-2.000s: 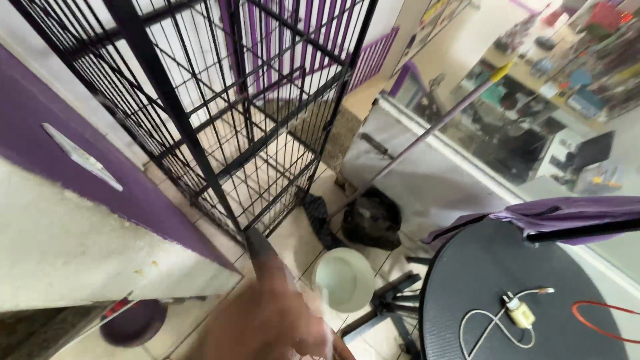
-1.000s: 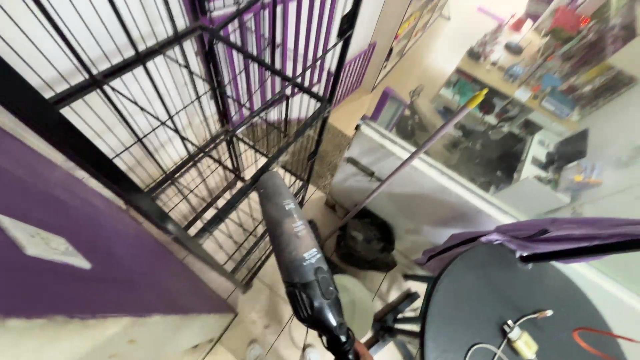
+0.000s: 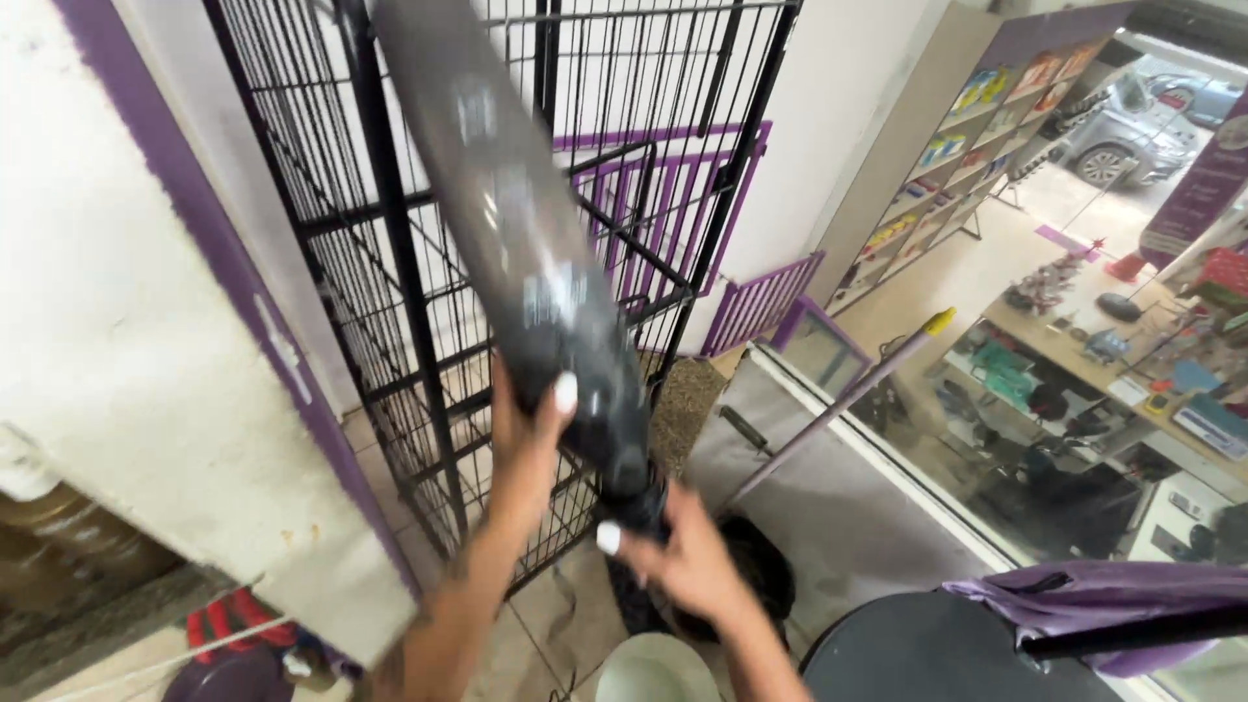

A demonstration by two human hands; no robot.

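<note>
A black handheld vacuum cleaner (image 3: 531, 234) with a smoky translucent body slants across the middle, blurred, its wide end toward the top. Around the lower part of its body is my left hand (image 3: 531, 429), thumb on top. My right hand (image 3: 673, 556) grips the narrower black end below it. Directly behind the vacuum stands a tall black wire cage (image 3: 400, 263). A pale bucket (image 3: 655, 673) is on the tiled floor under my right hand, with a black bag-lined bin (image 3: 751, 575) close by.
A round black table (image 3: 936, 653) stands at lower right, beside purple cloth (image 3: 1121, 595). A broom handle (image 3: 848, 400) leans on the low partition (image 3: 838, 497). Purple gates (image 3: 765, 302) lie beyond the cage. At left is a white wall with purple trim (image 3: 224, 224).
The vacuum has come up closer to the view, and both hands now show on it. A second ago only part of one hand was visible at its lower end. The view has shifted.
</note>
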